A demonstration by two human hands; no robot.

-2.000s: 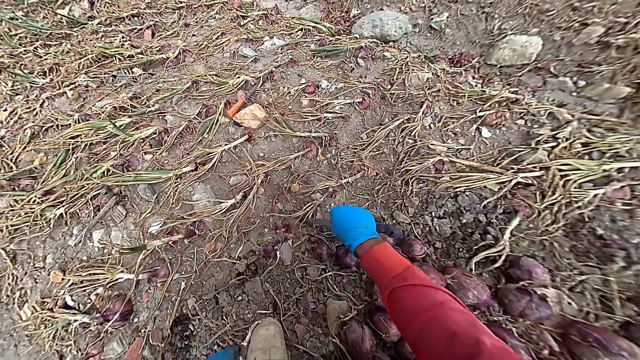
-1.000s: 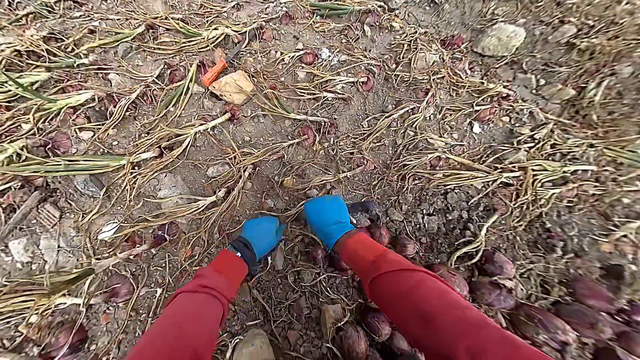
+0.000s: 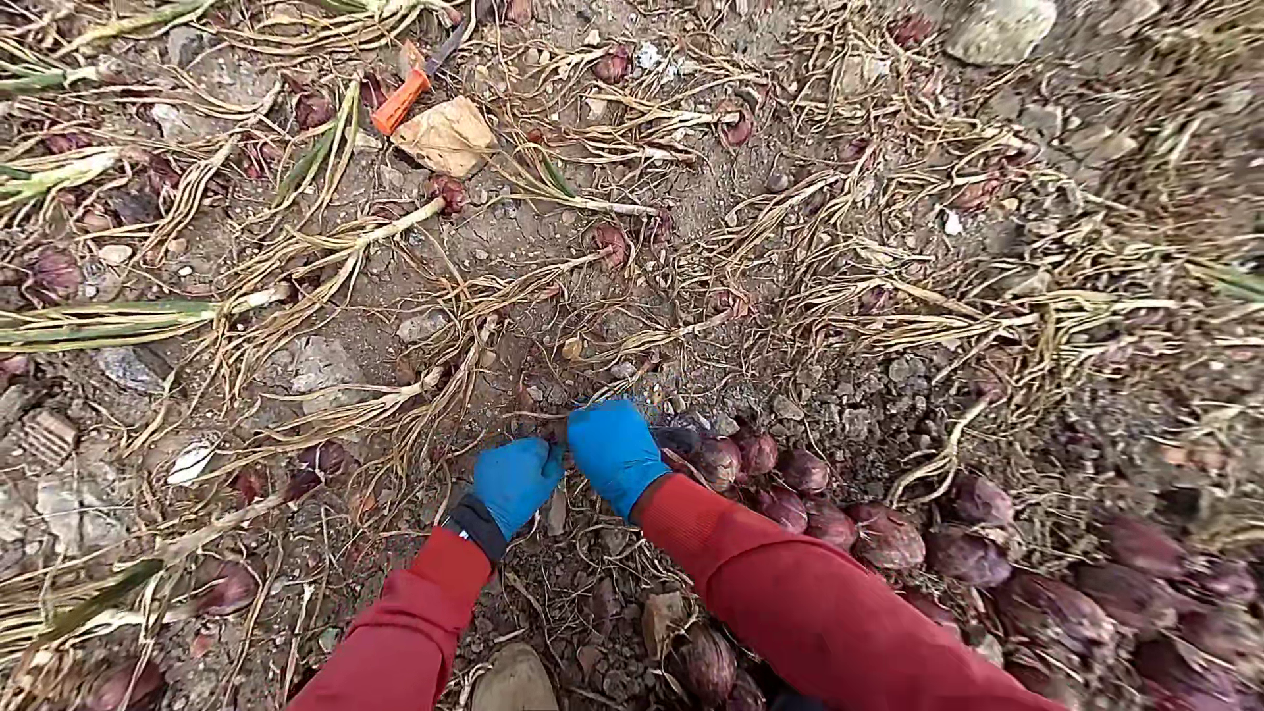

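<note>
My left hand (image 3: 515, 484), in a blue glove, is low at the centre with its fingers bent inward against the soil and dried onion leaves. What lies between its fingers is hidden. Close beside it on the right, my right hand (image 3: 614, 452), also blue-gloved, is curled with its back up; a dark object (image 3: 683, 433), perhaps part of a tool, shows at its right side. Harvested red onions (image 3: 887, 536) lie in a heap under and beyond my right forearm. Dry onion tops (image 3: 395, 400) spread to the left of both hands.
A knife with an orange handle (image 3: 401, 102) lies on the soil beside a tan stone (image 3: 446, 136). Red onions with withered leaves (image 3: 609, 244) lie across the ground ahead. A large pale stone (image 3: 1001, 30) is at upper right. A shoe tip (image 3: 514, 679) shows at the bottom.
Two seconds ago only my right hand was in view over the soil; my left hand has come in beside it. The two hands are now closer together than one second ago. The view has moved nearer the ground.
</note>
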